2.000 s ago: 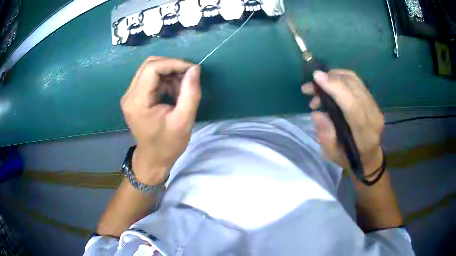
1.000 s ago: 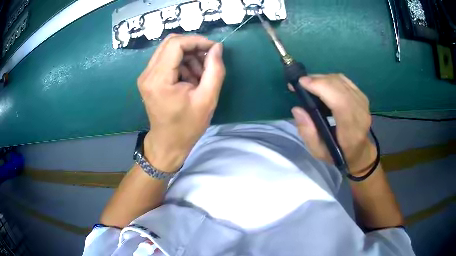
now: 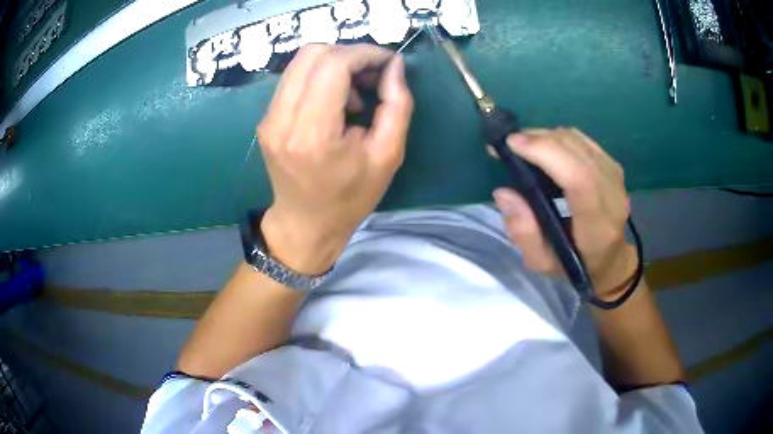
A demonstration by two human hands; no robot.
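Note:
The silvery-white board panel [image 3: 326,25], a row of several pale units, lies on the green mat at the top of the view. My left hand [image 3: 335,127] pinches thin solder wire [image 3: 410,40] between thumb and forefinger, just below the panel. The wire runs up to the unit second from the right end. My right hand [image 3: 572,191] holds the black-handled soldering iron [image 3: 527,174] like a pen. Its brass-silver barrel points up left and its tip is at that same unit, by the wire's end. Exact contact is too small to tell.
A long white rail [image 3: 93,51] crosses the mat at the upper left, with more panels [image 3: 38,42] beyond it. Slim tweezers [image 3: 668,55] lie right of the panel, beside the black stand [image 3: 729,42]. A small yellowish-olive square [image 3: 753,102] is at the right edge.
The iron's tip has moved left onto the panel from beside its right end. My left hand has moved up and right, closer to the panel, and less wire shows between fingers and panel.

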